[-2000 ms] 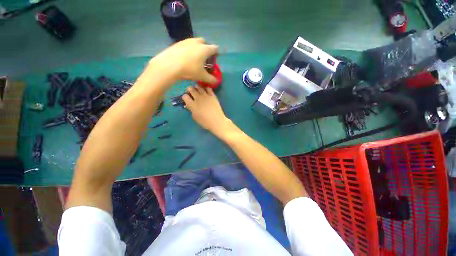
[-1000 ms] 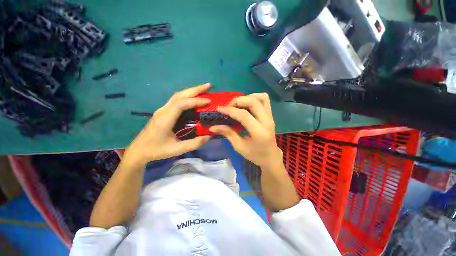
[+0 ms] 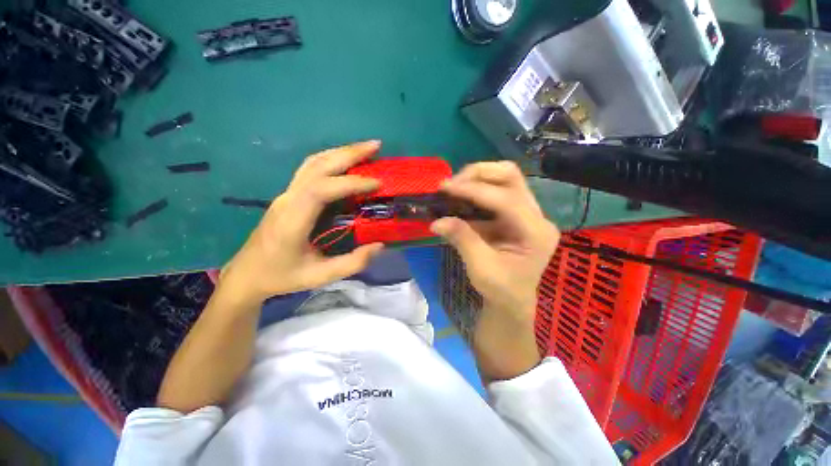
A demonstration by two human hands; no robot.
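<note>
A red mesh speaker housing (image 3: 401, 177) is held sideways above the bench's front edge. My left hand (image 3: 296, 218) grips its left end, where thin wires show between the fingers. My right hand (image 3: 501, 223) is at its right end, with fingers and thumb around a dark piece, probably the black panel (image 3: 415, 209), along the slot in the housing's side. Whether that piece is seated or lifted is blurred.
A pile of black panels (image 3: 55, 118) lies at left; one panel (image 3: 249, 38) and several thin black strips lie nearer. The screw feeder (image 3: 592, 82), a round silver-white object (image 3: 486, 16) and the electric screwdriver (image 3: 692, 182) are at right. A red crate (image 3: 638, 319) and panel bin (image 3: 64, 355) stand below.
My right hand has moved a little right, away from the housing's middle. The slot between the red parts now shows dark and open-looking where the panel face showed before. The view has shifted slightly.
</note>
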